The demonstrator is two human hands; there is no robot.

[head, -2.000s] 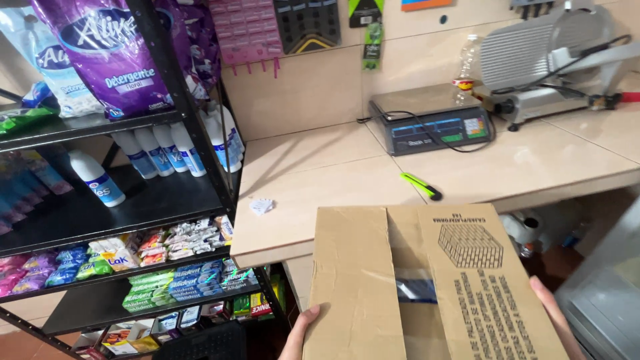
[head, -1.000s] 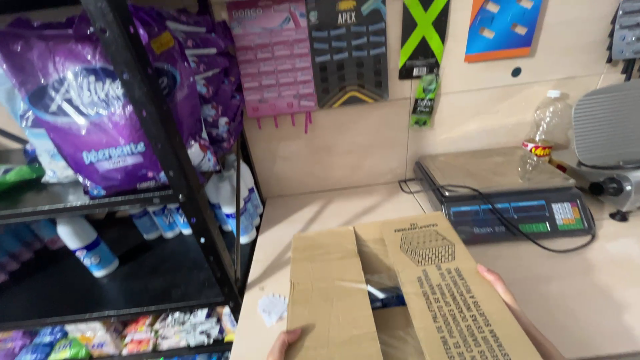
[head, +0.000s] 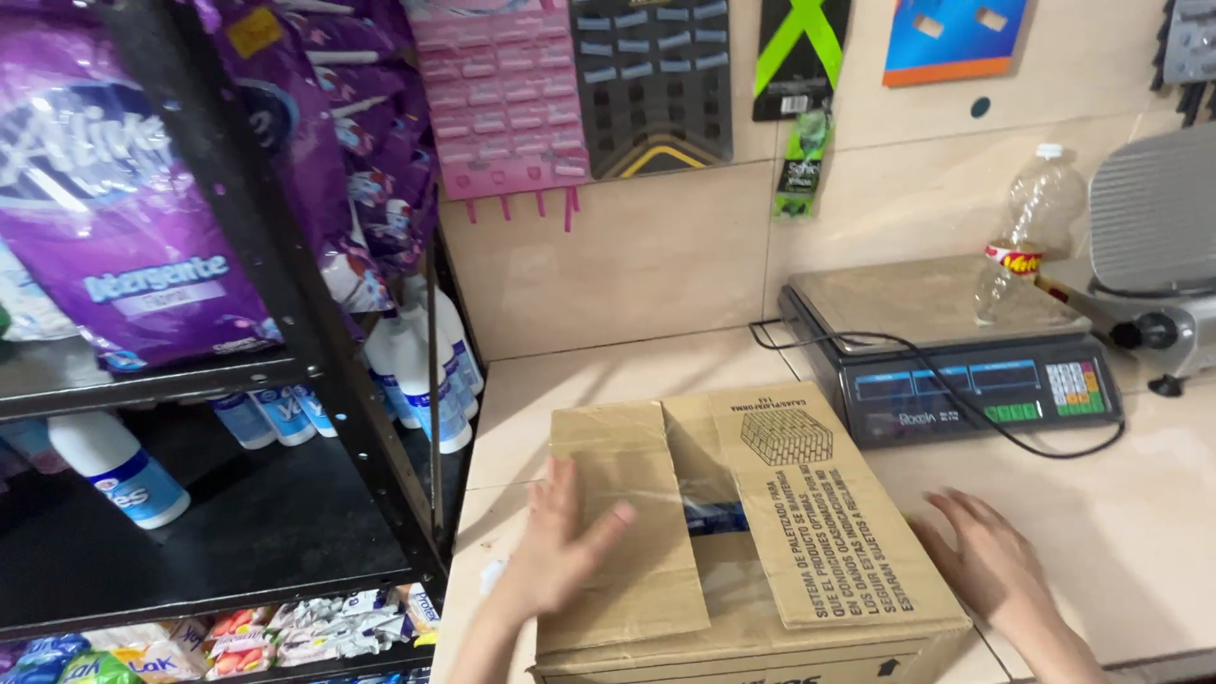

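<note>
A printed cardboard box (head: 627,570) rests on the tiled counter, its two side flaps folded inward with a gap between them. Blue plastic packaging (head: 717,519) shows through that gap. My left hand (head: 570,551), slightly blurred, is spread over the left flap with its fingers apart; whether it touches the cardboard is unclear. Beside the box's right edge is my right hand (head: 988,556), fingers apart and gripping nothing.
Behind the box at right stand a digital scale (head: 969,380), a clear plastic bottle (head: 1035,218) and a meat slicer (head: 1159,218). A loose black cable crosses the scale. At left, a black metal shelf (head: 313,380) holds purple detergent bags (head: 142,218) and white bottles (head: 119,470).
The box, held between both hands before, now sits farther back on the counter near the scale. Both hands have loosened from its sides. The view has shifted closer to the shelf and wall.
</note>
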